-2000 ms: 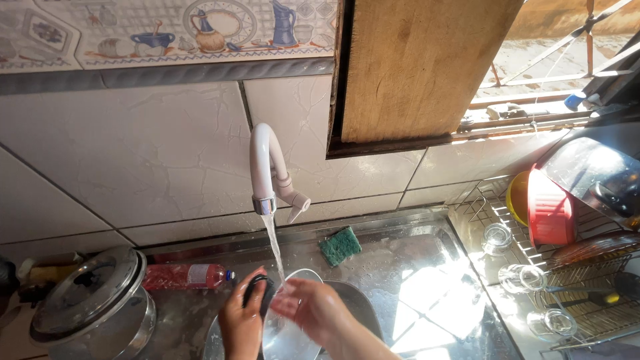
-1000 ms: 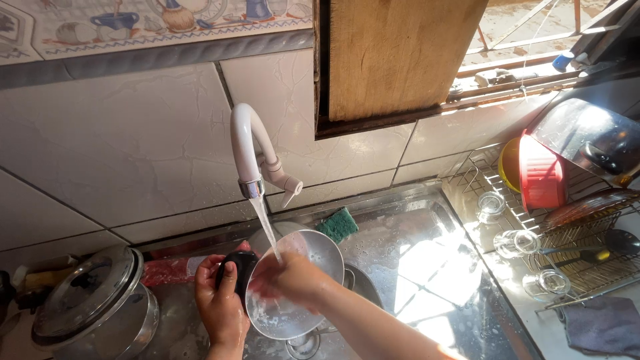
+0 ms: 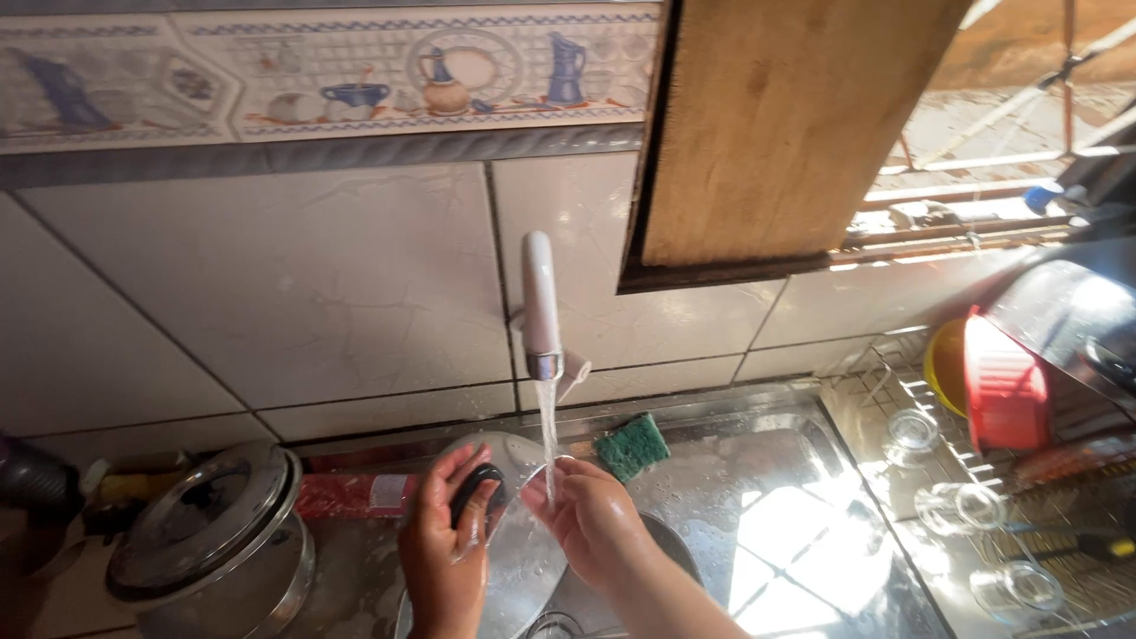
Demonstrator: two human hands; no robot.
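My left hand point(image 3: 453, 532) grips the black knob point(image 3: 476, 493) of a round metal pot lid point(image 3: 524, 568), which is tilted over the sink. My right hand point(image 3: 590, 515) is at the lid's near-right edge under the running water point(image 3: 548, 435); whether its fingers grip the rim is hard to tell. The water falls from a white curved faucet point(image 3: 540, 302) with a metal tip, just above my right hand. A green scouring pad point(image 3: 632, 446) lies behind my right hand on the steel sink top point(image 3: 710, 497).
At left stands a lidded metal pot point(image 3: 213, 541), beside a red bottle point(image 3: 351, 494) lying down. A wire dish rack point(image 3: 914, 382) at right holds glasses point(image 3: 958, 508), a red plastic container point(image 3: 1003, 382) and a metal pot point(image 3: 1065, 311). Tiled wall and window lie behind.
The lid's inner side faced up a second ago, with my right hand inside it; now it is tilted differently and my right hand is at its edge. Water still runs.
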